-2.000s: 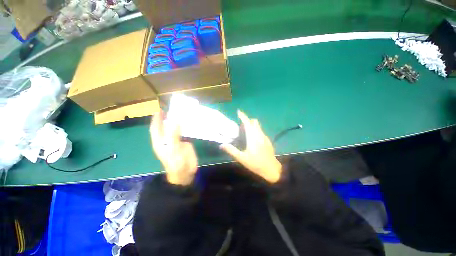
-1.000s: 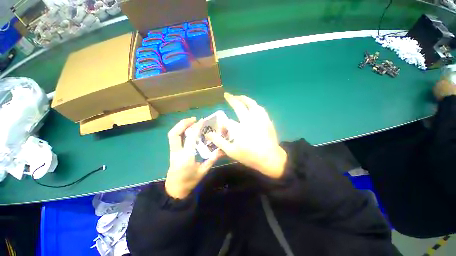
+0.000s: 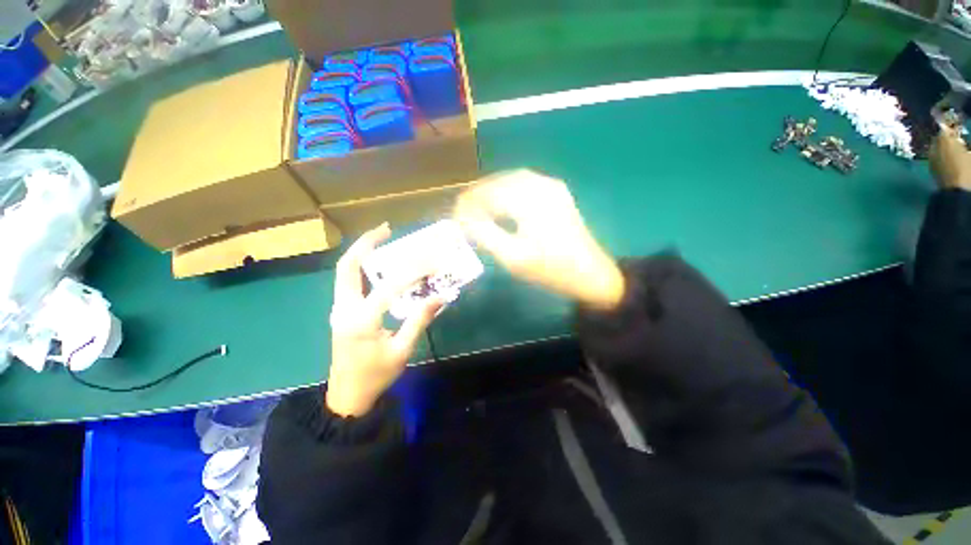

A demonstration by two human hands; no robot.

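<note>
A white housing (image 3: 428, 256) is held over the front of the green bench, its open side facing up with small dark and reddish details inside. My left hand (image 3: 367, 325) grips it from the left and below, with fingers on its edges. My right hand (image 3: 538, 234) is at its upper right corner, fingers bent together and blurred by glare; whether they hold something is not clear. A thin dark lead hangs below the housing.
An open carton (image 3: 399, 170) of blue battery packs (image 3: 381, 119) stands behind. A plastic bag (image 3: 48, 234) and a white housing with a black cable (image 3: 149, 384) lie left. Metal fittings (image 3: 815, 145) and white parts (image 3: 873, 115) lie right, near another person's hand (image 3: 948, 158). A blue bin (image 3: 138, 479) is below.
The housing has turned from its glaring outer side to its open side. My right hand has moved from over the housing to its upper right. The other person's hand has moved up.
</note>
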